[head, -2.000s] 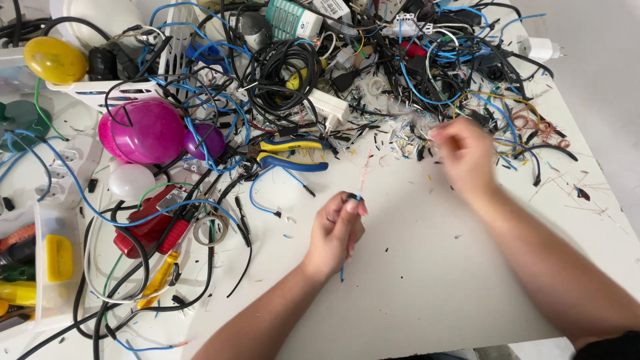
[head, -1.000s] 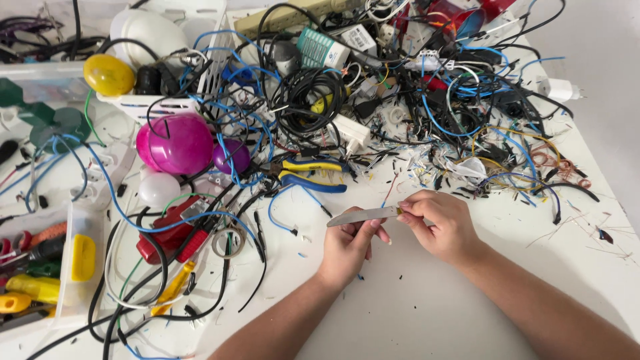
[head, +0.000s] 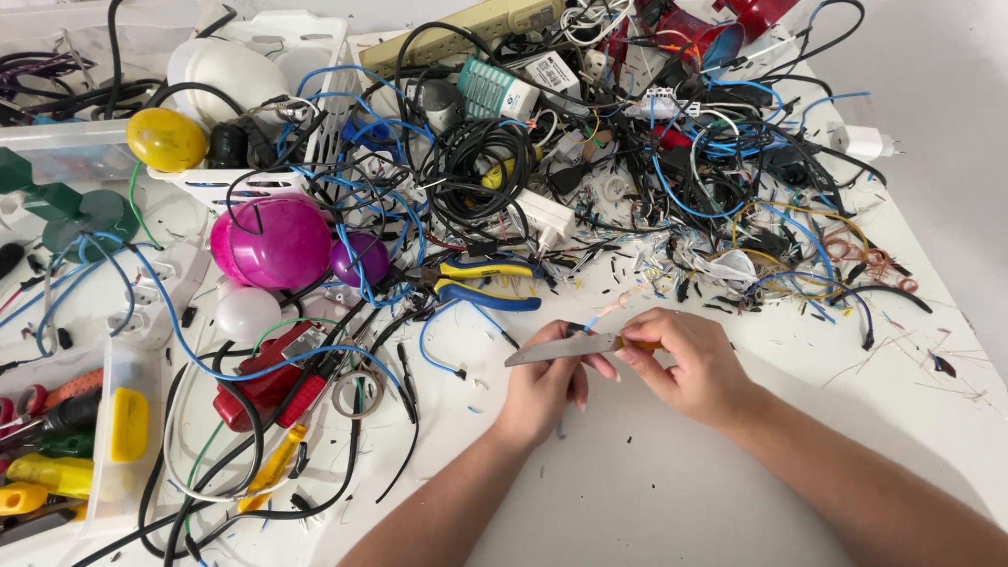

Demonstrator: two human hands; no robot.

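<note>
My right hand point(head: 689, 366) grips a knife by its orange-brown handle point(head: 642, 344). The knife's grey blade point(head: 561, 348) points left and lies across the fingers of my left hand point(head: 543, 386). Between thumb and fingers my left hand holds a blue insulated wire point(head: 591, 321), whose bare copper strands point(head: 622, 301) stick out beyond the blade. A dark piece shows by the left fingertips; what it is, I cannot tell. Pliers with yellow and blue handles point(head: 492, 299) lie on the table just beyond my left hand.
Tangled cables point(head: 480, 173), a white plug adapter point(head: 545, 214) and wire scraps cover the table's back. At left are a magenta bulb point(head: 272, 242), a red tool point(head: 264, 378), a tape roll point(head: 357, 394), a yellow cutter point(head: 274, 468) and a clear tool box point(head: 106, 441).
Two seconds ago my right hand was away to the right, blurred, while my left held the wire. Since then the knife has come into my right hand and over to my left.
</note>
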